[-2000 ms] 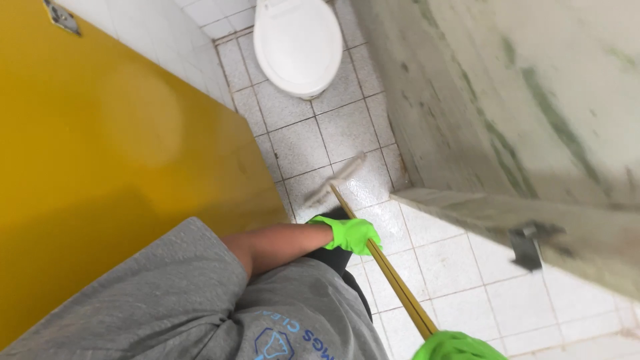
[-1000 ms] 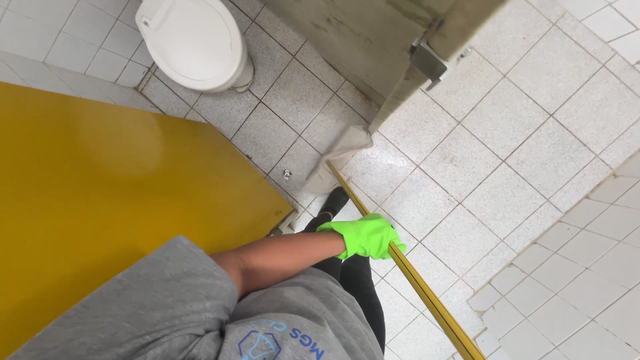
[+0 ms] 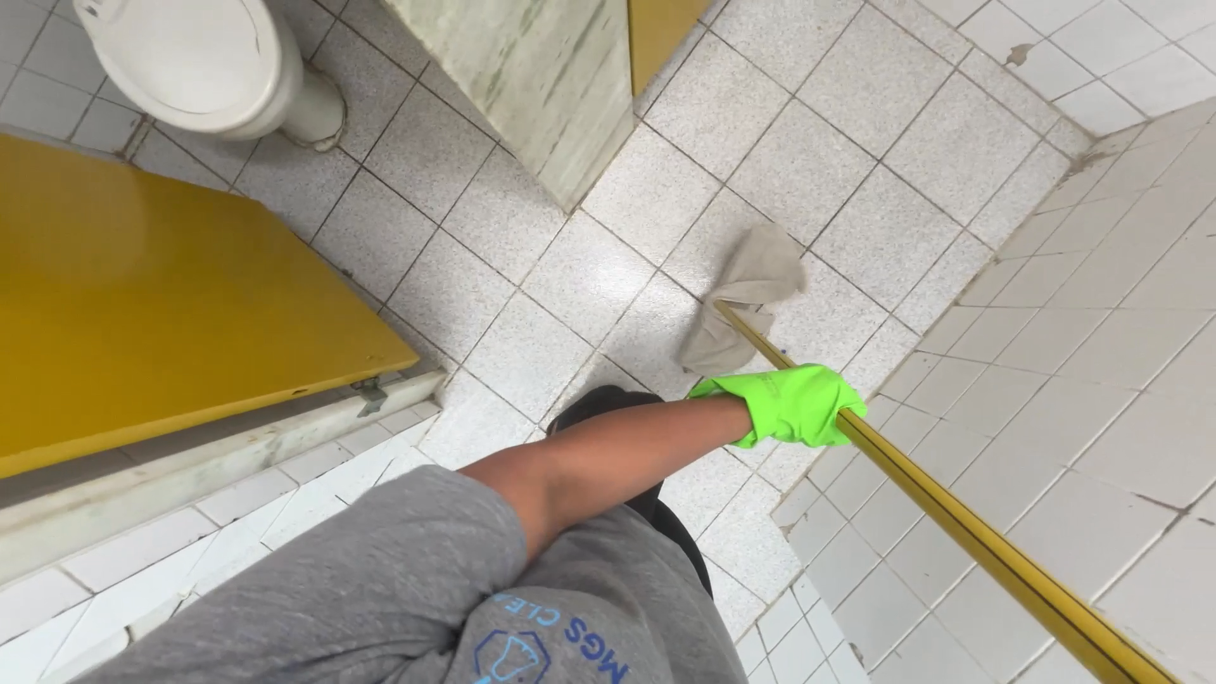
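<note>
My left hand (image 3: 793, 404), in a bright green rubber glove, is closed around a yellow pole (image 3: 950, 518) with dark stripes. The pole slants from the lower right corner to a beige floor cloth (image 3: 755, 271) on the tiled floor. Folded and bunched, the cloth surrounds the pole's lower end and hides what is under it. My right hand is outside the frame, as is the pole's upper end.
A white toilet (image 3: 204, 62) stands at upper left, beside a marble partition (image 3: 532, 81). A yellow door (image 3: 171, 304) fills the left side. White wall tiles (image 3: 1064, 408) rise on the right. My dark shoe (image 3: 598, 404) is near the cloth.
The cloth has moved from beside the partition's end onto the floor nearer the right-hand tiled wall. My right glove, seen on the pole two seconds ago, has left the view. The view has shifted strongly.
</note>
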